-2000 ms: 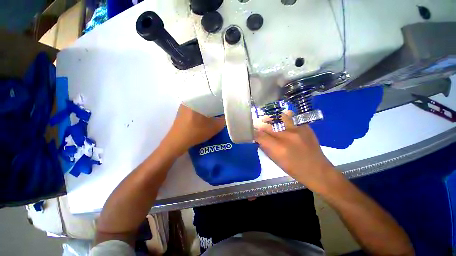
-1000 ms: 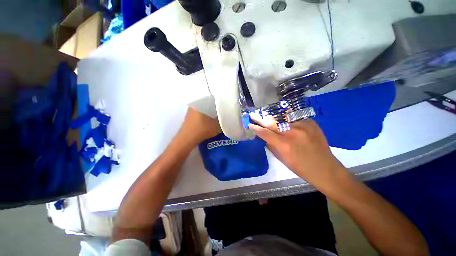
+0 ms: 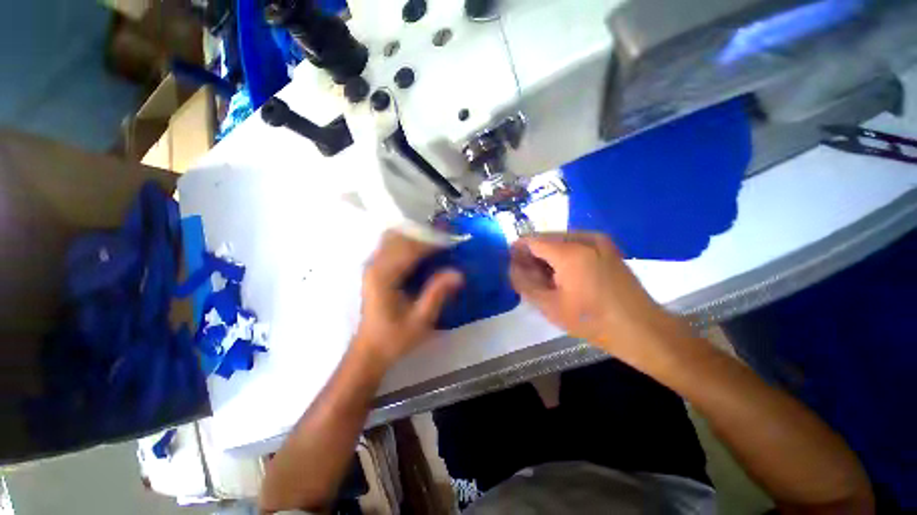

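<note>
A blue cut piece [image 3: 481, 284] lies on the white machine table, its upper end in the bright light at the presser foot and needle [image 3: 500, 204]. My left hand [image 3: 404, 292] is at the piece's left side, thumb and fingers spread over its edge, slightly blurred. My right hand [image 3: 573, 282] is just right of the piece, fingers curled with the fingertips near its right edge; whether they grip anything cannot be seen. No lettering shows on the piece. The white sewing machine head [image 3: 452, 80] stands above.
Stacked blue panels [image 3: 659, 191] lie under the arm at right, with a dark slim tool [image 3: 873, 142] beyond. Blue and white scraps [image 3: 229, 320] lie at the table's left. A carton [image 3: 96, 166] at far left holds dark blue pieces.
The view has shifted. My left hand has come out from behind the machine head onto the piece's left side. My right hand has drawn back from the needle area. The lettering no longer shows.
</note>
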